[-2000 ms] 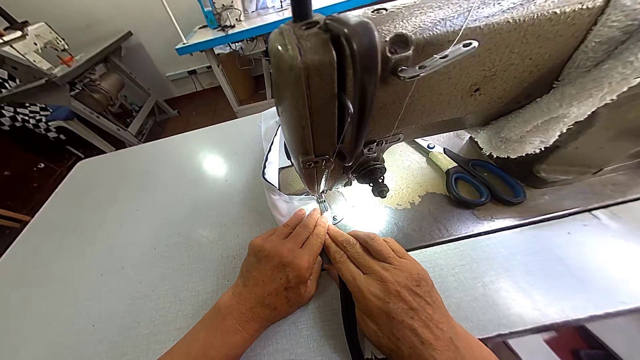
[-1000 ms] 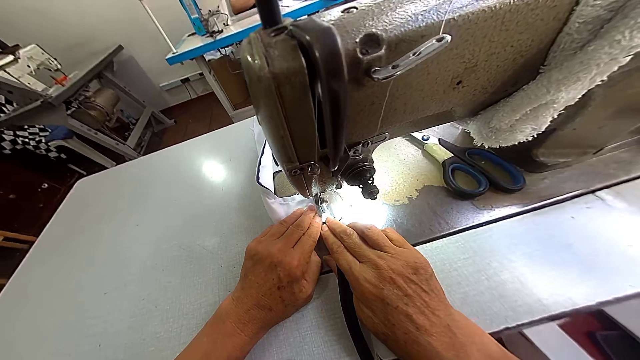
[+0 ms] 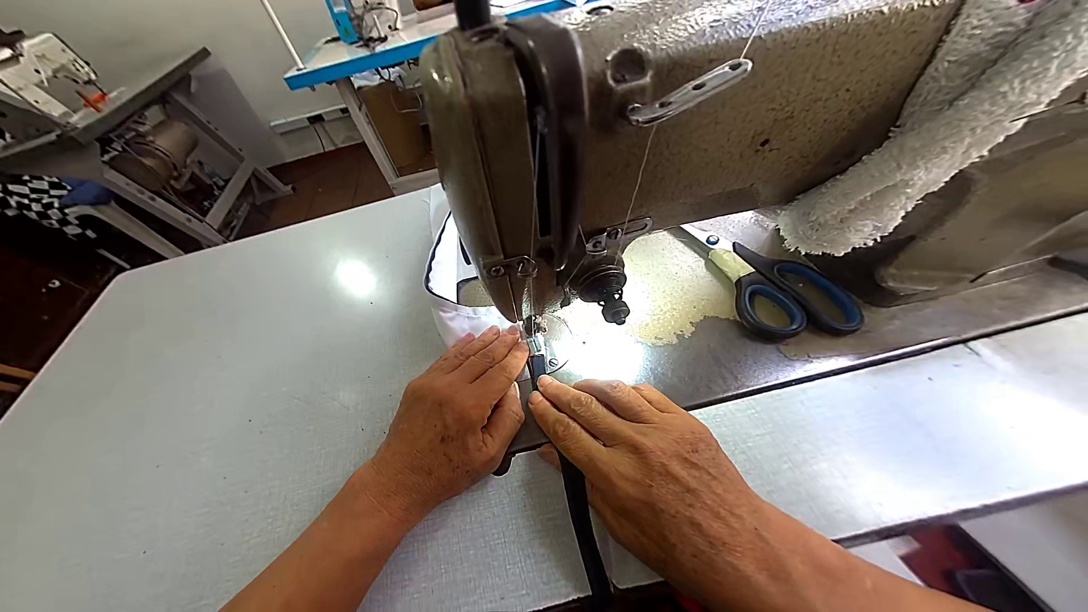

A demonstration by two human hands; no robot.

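Under the head of an industrial sewing machine [image 3: 510, 170], a dark fabric strip [image 3: 576, 518] runs from the presser foot [image 3: 535, 342] toward me. White fabric with dark edging [image 3: 463, 319] curves behind and left of the needle area. My left hand [image 3: 459, 412] lies over the white fabric just left of the presser foot, fingertips beside it. My right hand [image 3: 633, 450] rests on the dark strip in front of the foot, its fingertips touching the strip and its thumb tucked beneath. What the left thumb touches is hidden.
Scissors with black and blue handles [image 3: 773, 297] lie on the machine bed to the right. A whitish towel [image 3: 892, 187] drapes over the machine arm. The pale tabletop [image 3: 212, 425] spreads left. Behind stand a blue-edged table [image 3: 365, 61] and another sewing machine [image 3: 51, 72].
My right fingertips have moved back from the presser foot, and a short length of dark strip now shows between them and the foot. My left hand stays beside the foot.
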